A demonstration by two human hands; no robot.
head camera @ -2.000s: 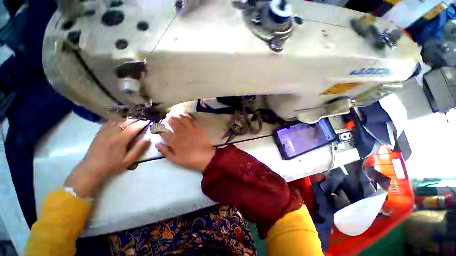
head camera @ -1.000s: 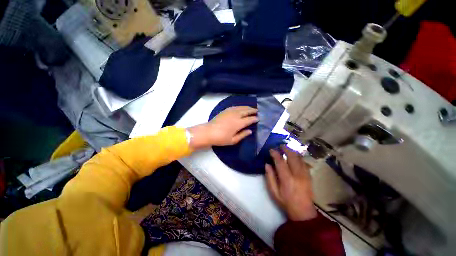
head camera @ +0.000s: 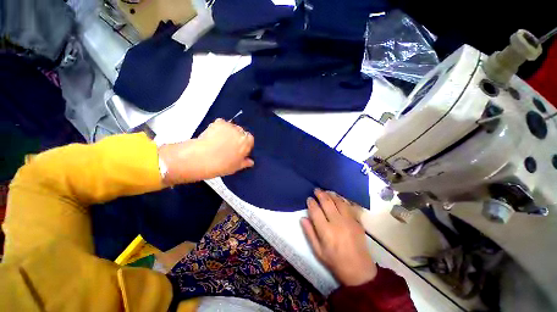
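A navy cloth panel [head camera: 284, 161] with a rounded near edge lies on the white table, its right end by the lit presser foot and needle area [head camera: 377, 173]. My left hand [head camera: 214, 152] is on the panel's left part with its fingers curled; whether it grips cloth is hidden. A thin pale tip [head camera: 237, 114] shows just beyond it; I cannot tell what it is. My right hand [head camera: 339, 234] rests on the panel's near right edge, fingers slightly spread. The white sewing machine head [head camera: 452, 128] stands at the right.
Stacked navy pieces [head camera: 317, 73] lie at the far side, with a clear plastic bag [head camera: 400, 49] beside them. A rounded navy piece [head camera: 152, 73] lies at far left. A bent wire guide [head camera: 354, 129] stands near the foot. A yellow rim [head camera: 130, 250] shows below the table.
The view has shifted. My left hand has moved left and its fingers have curled. My right hand has drawn back from the needle. The grey triangular piece on the navy cloth no longer shows.
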